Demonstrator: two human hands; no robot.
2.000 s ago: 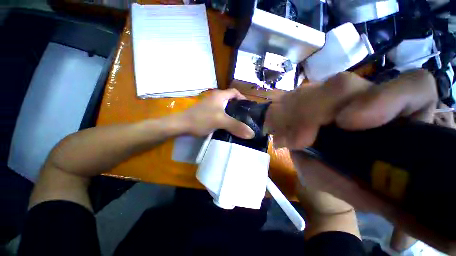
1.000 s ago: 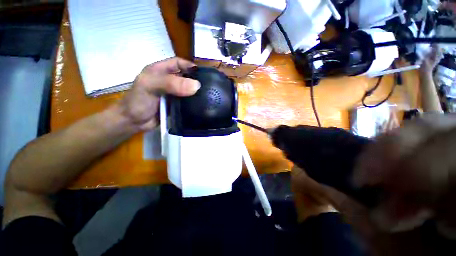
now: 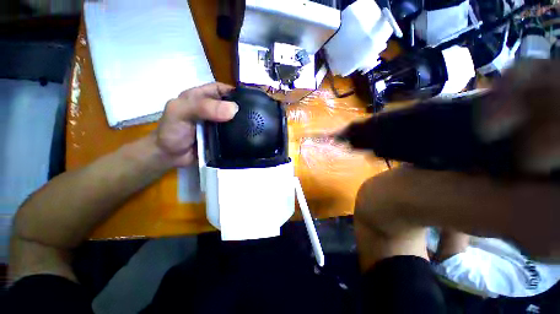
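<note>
A dome camera (image 3: 250, 199) stands at the table's front edge, with a white body below, a black ball with a patch of small holes above, and a white antenna on each side. My left hand (image 3: 191, 122) holds the black ball from its left side, thumb on top. My right hand (image 3: 537, 122) is at the right, blurred and partly cut off by the edge. It holds a dark electric screwdriver (image 3: 423, 130) pointing left, its tip apart from the camera. The thin bit is too blurred to see clearly.
A pale metal box with a small mechanism (image 3: 287, 60) stands behind the camera. A white stack of sheets (image 3: 147, 58) lies at the back left. Other black-and-white cameras (image 3: 423, 70) crowd the back right. A dark bin (image 3: 34, 141) is at the left. A white bag (image 3: 491, 270) is at lower right.
The view first shifted and the dome camera was turned so its speaker holes face up. Since then the screwdriver has drawn back from the ball's right edge, up and right. My left hand keeps its hold.
</note>
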